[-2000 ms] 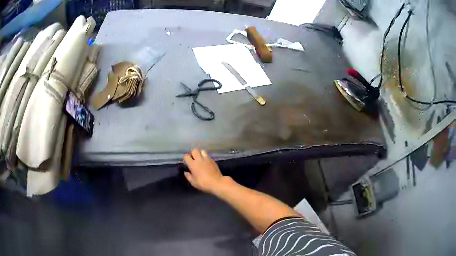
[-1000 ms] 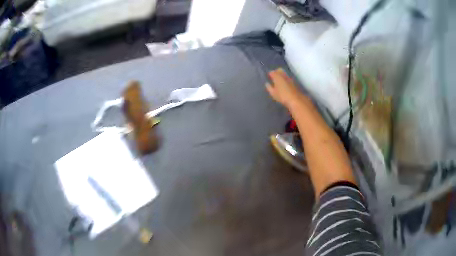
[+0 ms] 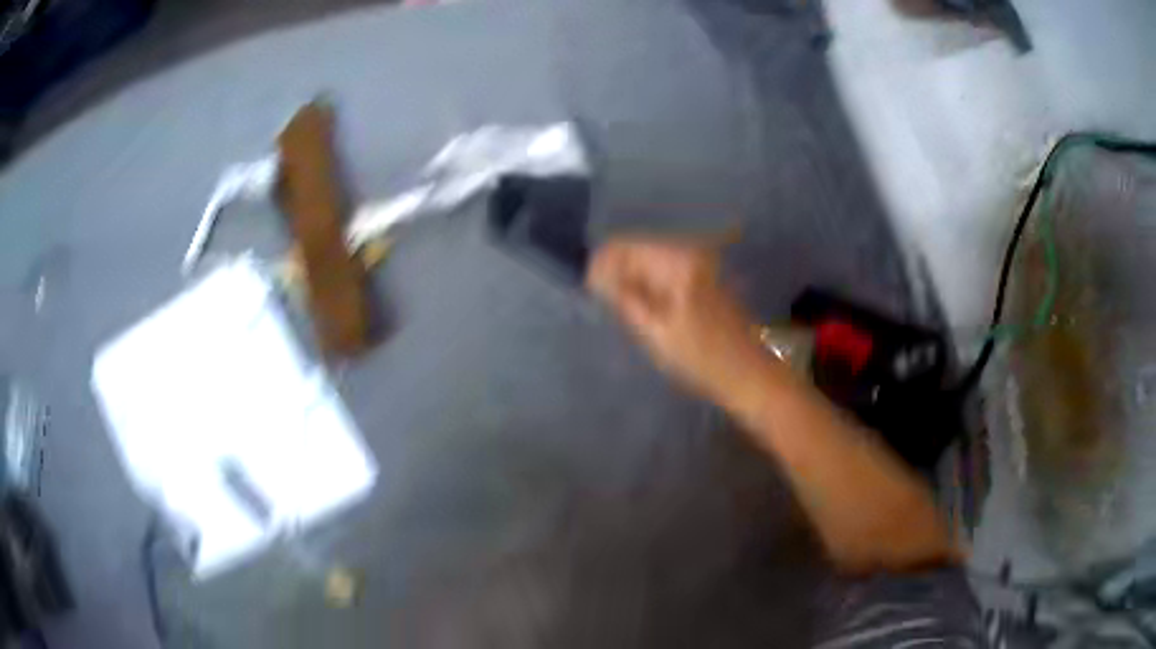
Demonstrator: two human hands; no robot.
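My right hand (image 3: 666, 298) is over the table, fingers pinched on one end of a dark cloth piece (image 3: 543, 222). The cloth extends to the left of the fingers, in front of the white cloth strips (image 3: 513, 159). Whether it touches the table cannot be told. The iron (image 3: 843, 361), with its red handle, stands right of my hand, partly behind my forearm. The large white sheet (image 3: 216, 393) lies at left, with the blurred template (image 3: 246, 492) on it. My left hand is not in view.
A long brown block (image 3: 323, 235) lies across the white strips. The template's yellowish end (image 3: 341, 584) shows below the sheet. A blurred dark shape, likely the scissors, is at the lower left edge. A dark and green cord (image 3: 1014, 279) runs from the iron at right.
The view has moved closer to the table. My right hand has come from the table's far right edge towards the middle and now holds the dark cloth piece.
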